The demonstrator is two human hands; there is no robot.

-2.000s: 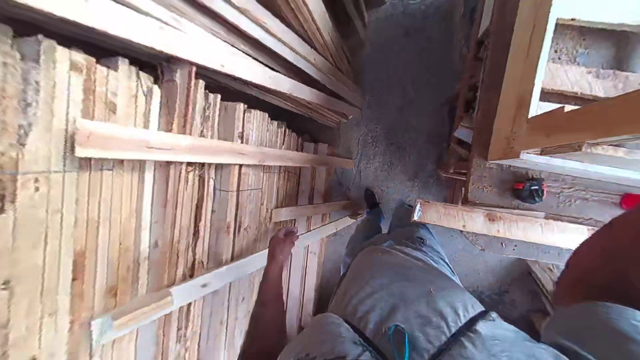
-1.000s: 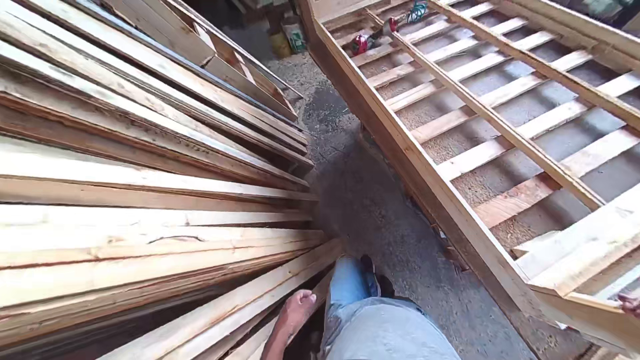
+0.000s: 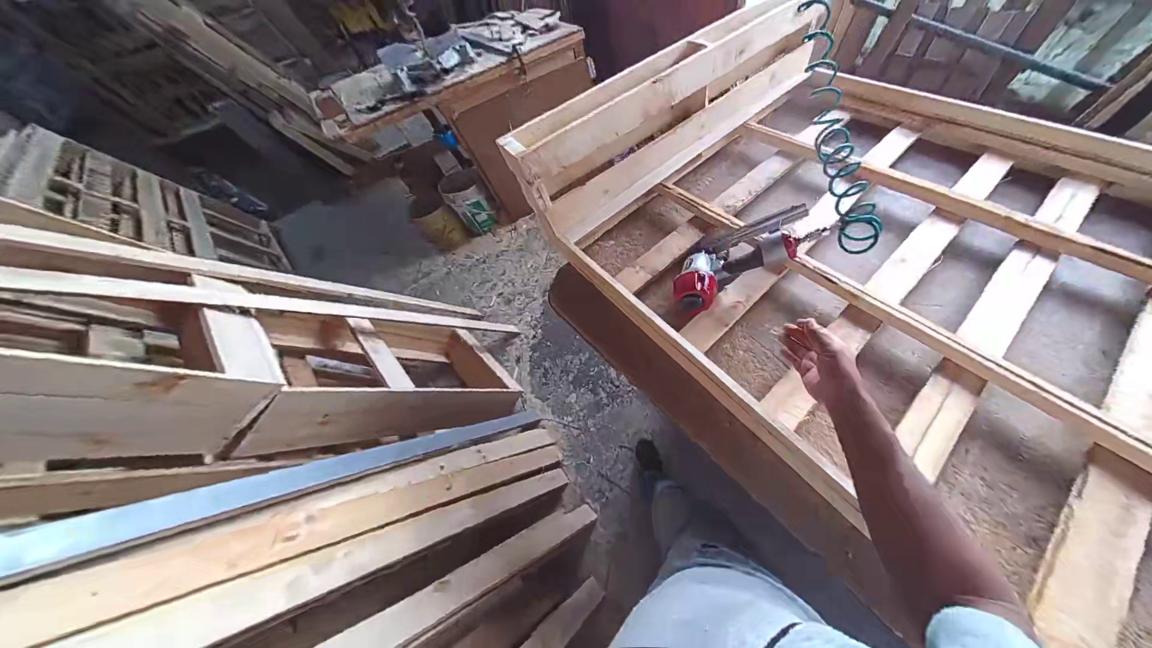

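My right hand (image 3: 814,360) reaches over a slatted wooden frame (image 3: 711,378), its fingers apart and nothing in them. Just beyond the fingertips, a red and silver pneumatic nail gun (image 3: 720,270) lies across the slats. A green coiled air hose (image 3: 841,162) hangs down by the nail gun's right end; whether it is joined to the gun I cannot tell. The frame rests on a brown support (image 3: 648,369), with a taller boxed wooden end (image 3: 666,117) at its far left. My left hand is out of view.
Long planks (image 3: 360,540) and box-like wooden frames (image 3: 378,418) stand along the left. A floor strip strewn with shavings (image 3: 576,387) runs between them and the slatted frame. Farther off are a cluttered workbench (image 3: 468,67) and buckets (image 3: 463,198).
The view has swung from the plank stacks to the slatted frame. My right hand has come into view, stretched over the slats, while the left hand has left the view.
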